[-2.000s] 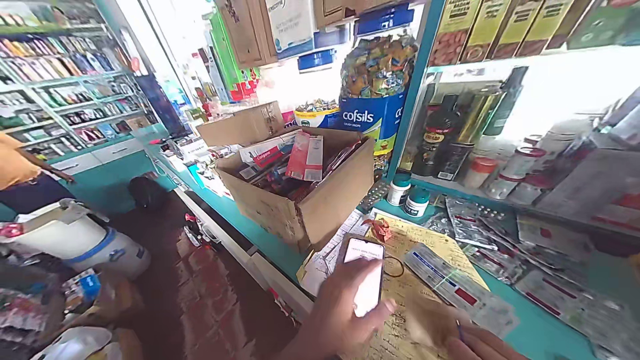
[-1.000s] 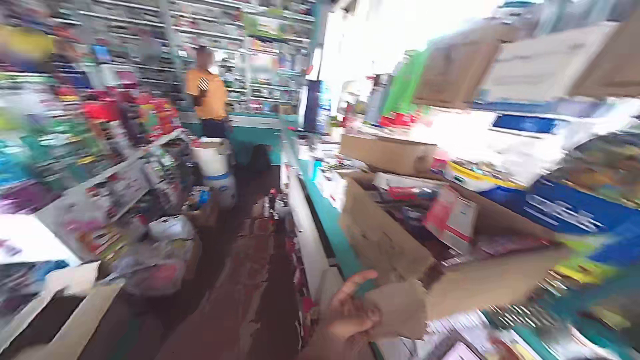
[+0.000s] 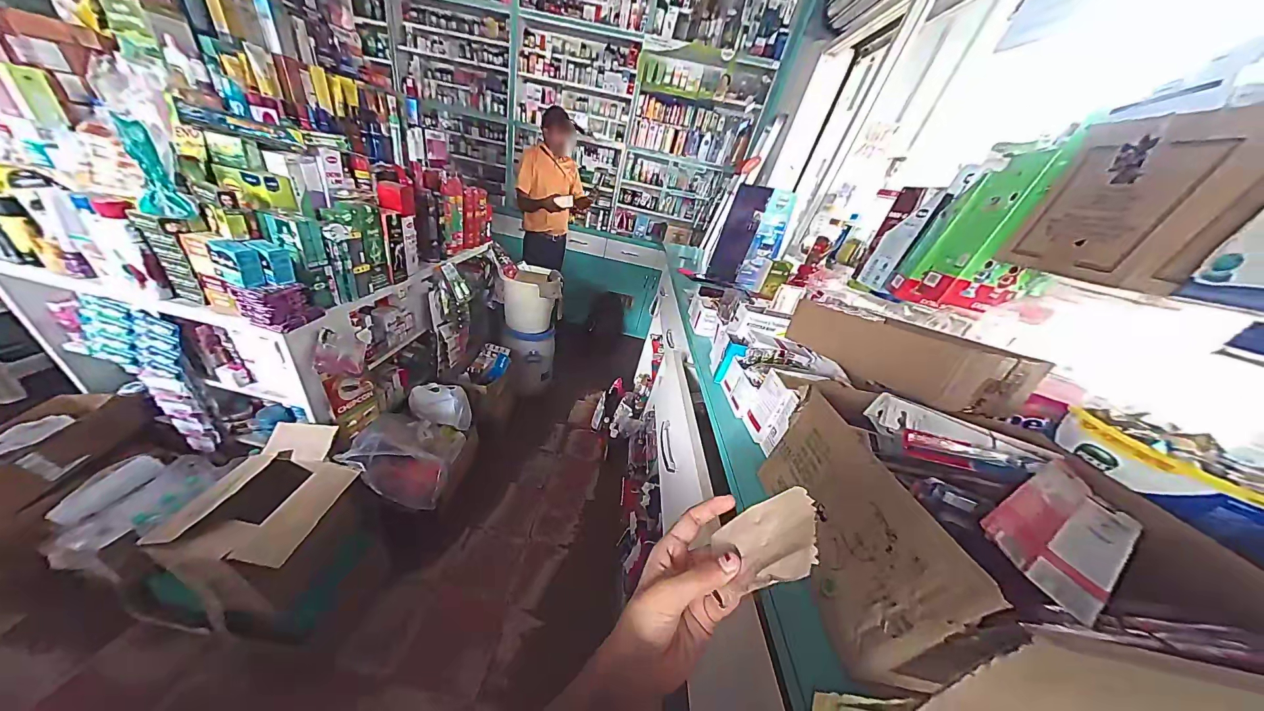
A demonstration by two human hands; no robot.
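My left hand (image 3: 676,597) is low in the centre, with a small torn piece of brown paper (image 3: 770,541) pinched between thumb and fingers. Just right of it stands an open cardboard box (image 3: 859,523) on the teal counter (image 3: 706,385). Inside the box are packets and a red and white carton (image 3: 1066,533). My right hand is out of view.
A person in an orange shirt (image 3: 549,178) stands at the far end, holding something pale. Stocked shelves (image 3: 583,30) line the back. Open cartons (image 3: 257,533) and plastic bags (image 3: 410,459) lie on the floor at left. White tubs (image 3: 530,301) stand by the aisle.
The view has swung left toward the aisle. My left hand, on a phone two seconds ago, now holds the brown paper. My right hand, near the papers then, has left the view.
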